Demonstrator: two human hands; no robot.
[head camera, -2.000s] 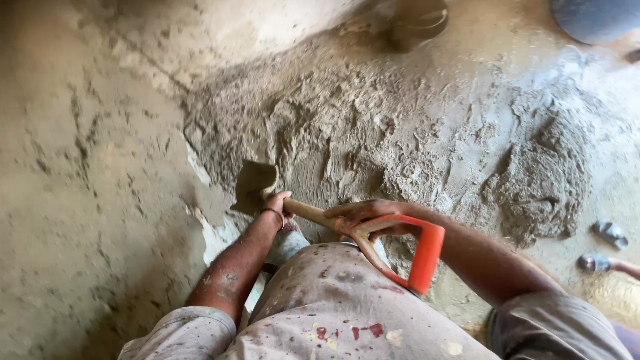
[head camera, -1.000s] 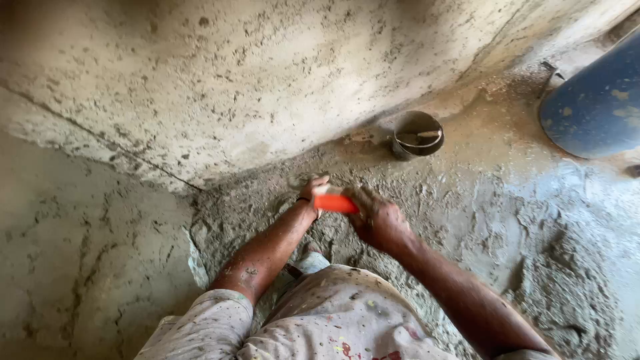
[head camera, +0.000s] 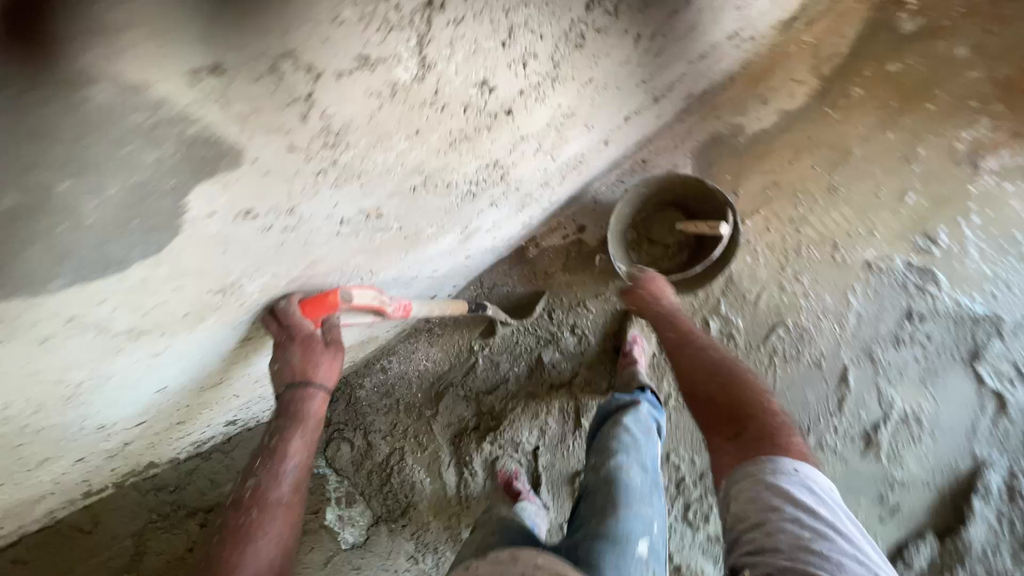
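My left hand (head camera: 304, 344) holds the orange D-grip of a shovel (head camera: 436, 309) against the foot of the plastered wall. The wooden shaft points right, and its metal blade rests at the edge of wet mortar (head camera: 448, 416). My right hand (head camera: 650, 294) is closed at the near rim of a round bucket (head camera: 620, 240); whether it grips the rim or the handle is hard to tell. Inside the bucket lie some mortar and a tool's wooden handle (head camera: 702, 228).
The pale, rough wall (head camera: 384, 160) slopes across the upper left. Wet mortar spreads around my feet (head camera: 632, 356) and over the floor to the right, with a raised heap (head camera: 984, 512) at the lower right.
My right hand has left the shovel and is now at the bucket. My left hand has moved to the orange grip, and the shovel is by the wall. The view has shifted.
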